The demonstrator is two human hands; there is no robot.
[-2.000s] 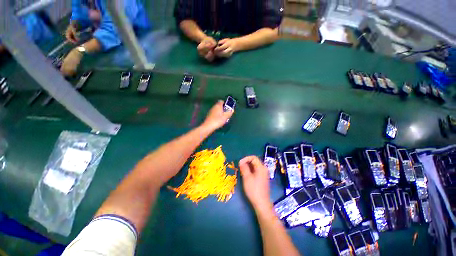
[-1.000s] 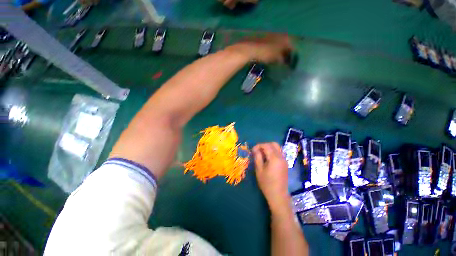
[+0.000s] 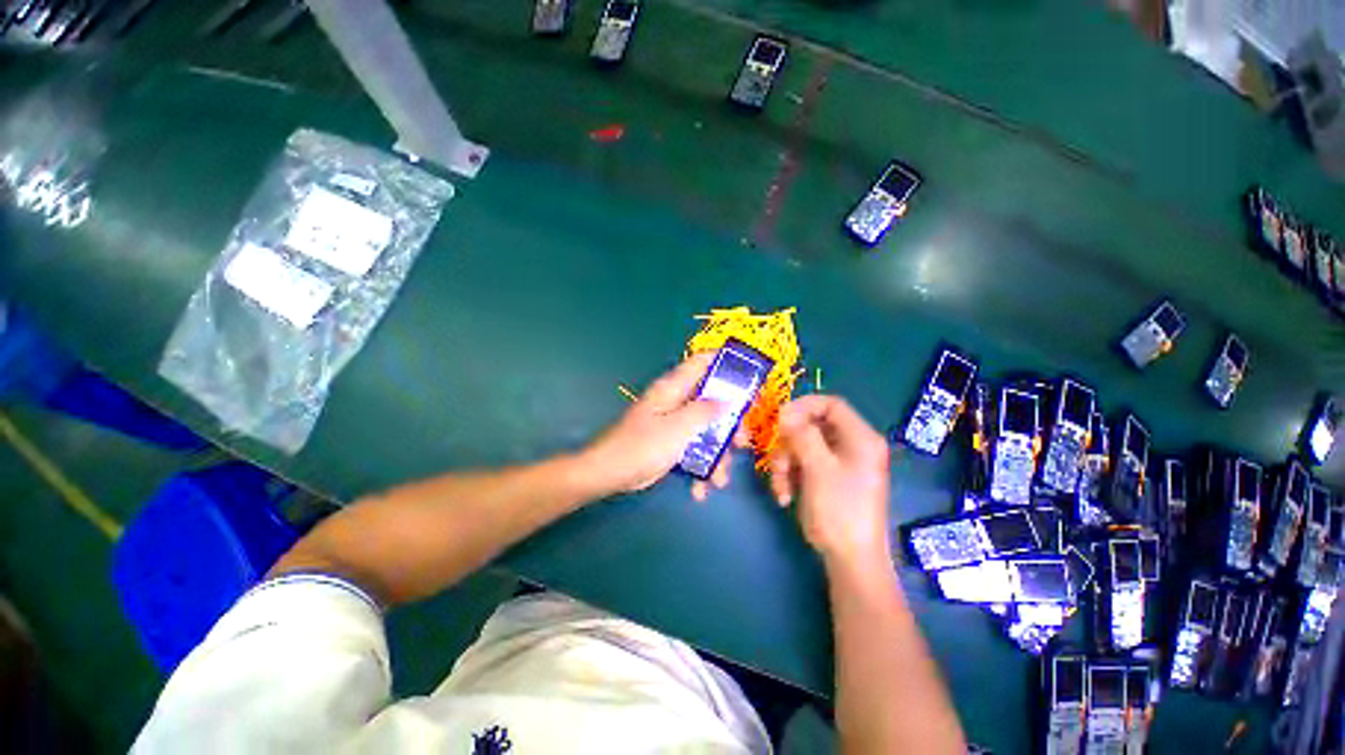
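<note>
My left hand (image 3: 659, 431) holds a dark part-built phone (image 3: 726, 407), screen end up and tilted, over the lower left of the pile of orange strips (image 3: 752, 328). My right hand (image 3: 835, 469) is just right of the phone and the pile, with thumb and fingertips close together. Whether a strip is between these fingertips cannot be told. The phone and my left hand hide part of the pile. A crowded cluster of part-built phones (image 3: 1015, 446) lies to the right of my right hand.
A clear plastic bag (image 3: 221, 363) with white rectangles lies at left, near a grey bench upright (image 3: 395, 81). Single phones (image 3: 884, 204) lie along the far strip. A row of phones (image 3: 1295, 245) is at far right. A blue stool (image 3: 199, 553) stands on the floor at lower left.
My left hand has come back from the far strip and now holds a phone over the pile. My right hand stays beside the pile. The view has shifted and turned.
</note>
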